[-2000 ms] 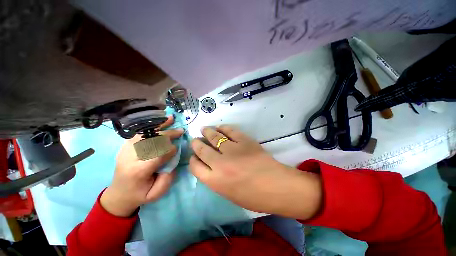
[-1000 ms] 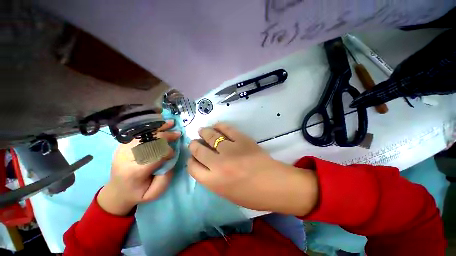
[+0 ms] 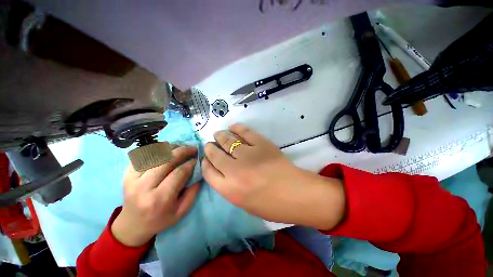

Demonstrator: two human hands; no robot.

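Observation:
Sheer aqua fabric [image 3: 211, 222] runs from the sewing machine's needle area down over the table's front edge to my lap. My left hand [image 3: 162, 197] grips the fabric's left side, its fingers bent and partly hidden behind the tan ribbed knob [image 3: 151, 156]. My right hand [image 3: 246, 167], with a yellow ring, holds the fabric's right edge between thumb and fingers, beside the left fingertips. The presser foot [image 3: 181, 103] sits over the fabric at the shiny needle plate [image 3: 200, 110]; the needle itself cannot be made out.
Black thread snips [image 3: 281, 79] lie right of the plate. Black shears [image 3: 370, 103], a wooden-handled awl [image 3: 405, 86] and a white pen [image 3: 405, 46] lie farther right, beside dark checked cloth [image 3: 454, 73]. A paper note [image 3: 216, 32] hangs above. A red basket [image 3: 19, 219] is at far left.
My left hand has drawn back slightly from the presser foot, toward me. The fabric left of the foot lies more spread out. The view has shifted, and less of the note's writing shows.

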